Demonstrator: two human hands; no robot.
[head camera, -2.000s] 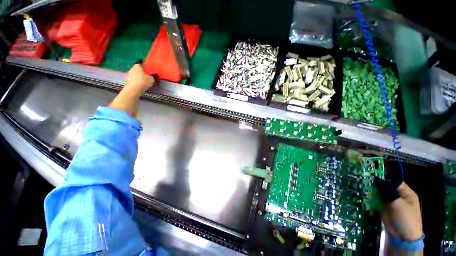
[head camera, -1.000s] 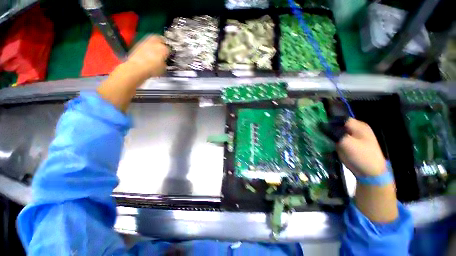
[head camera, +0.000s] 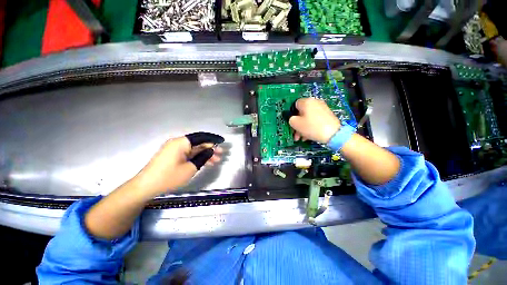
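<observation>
The green main circuit board (head camera: 272, 127) lies in its black carrier (head camera: 251, 161). My right hand (head camera: 316, 119) is over the middle of the board, fingertips down near its surface. The fingertips are partly hidden, so I cannot see whether they hold a part. My left hand (head camera: 186, 158) is left of the carrier above the metal plate, with black finger cots on thumb and index finger. These two fingertips are close together; a tiny thing may be between them, but it is too small to tell.
Bins of silver parts (head camera: 177, 18), beige parts (head camera: 257, 15) and green parts (head camera: 332, 16) stand behind the rail. Olive-green clamps (head camera: 313, 196) stick out from the carrier. A perforated green strip (head camera: 276, 62) is at its far edge. Another board (head camera: 472, 108) and a person's hand (head camera: 498, 49) are at right.
My left hand has come back from near the silver parts bin to beside the carrier. My right hand has moved left from the board's right side to its middle. The view has shifted.
</observation>
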